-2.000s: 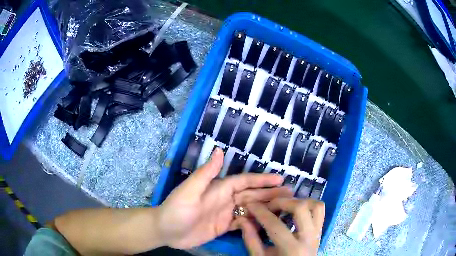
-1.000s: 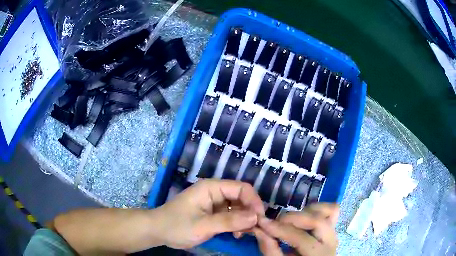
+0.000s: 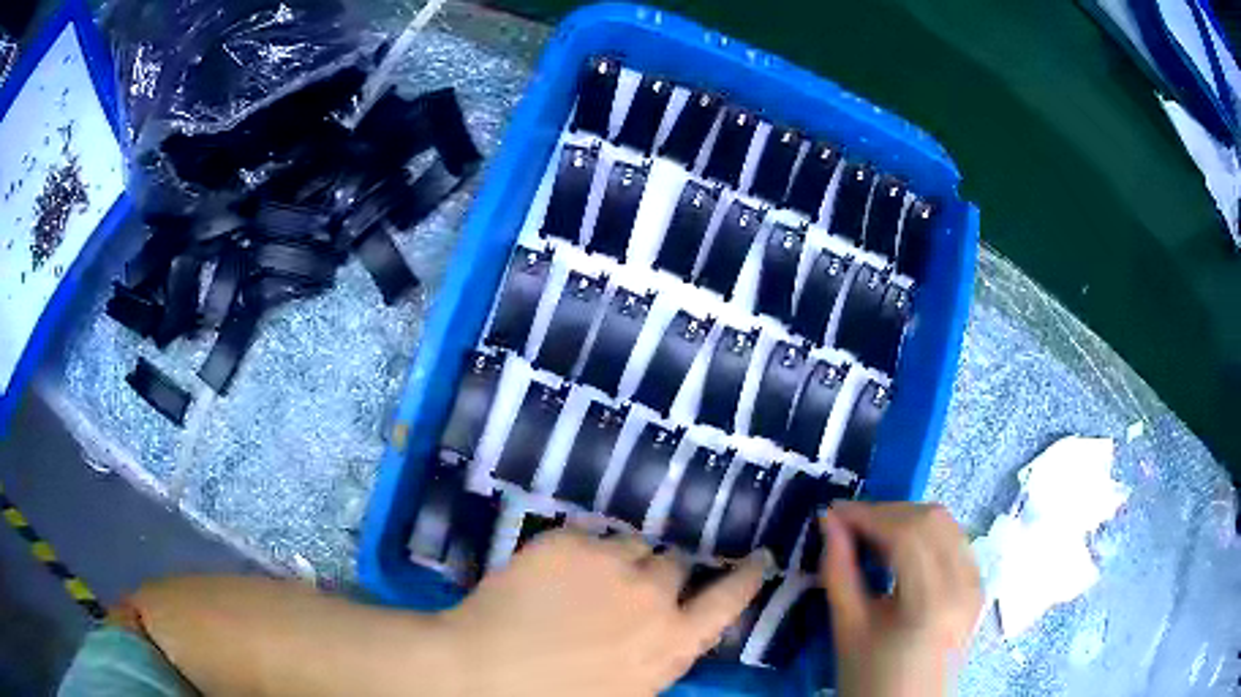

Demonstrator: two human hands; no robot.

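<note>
The blue plastic tray (image 3: 404, 436) holds rows of black curved plastic parts (image 3: 592, 456) with white strips between them. Tiny bright metal dots show on the upper ends of many parts. My left hand (image 3: 592, 606) is palm down over the lowest rows, with a finger reaching right towards the parts; its palm and what it may hold are hidden. My right hand (image 3: 905, 586) is at the tray's lower right, with bent fingers and fingertips at a black part near the end of a row. I cannot tell whether it grips that part or a metal piece.
At left are a heap of loose black parts (image 3: 259, 259), a crinkled clear bag (image 3: 204, 61) and a white-bottomed tray (image 3: 41, 130) with a pile of tiny metal pieces (image 3: 57, 211). A torn white sheet (image 3: 1055, 531) lies right of the blue tray. A green surface (image 3: 1041, 245) runs behind.
My hands have moved apart from their fingertip contact. The left has turned palm down over the tray, and the right has moved to the lower right parts. The view has shifted slightly.
</note>
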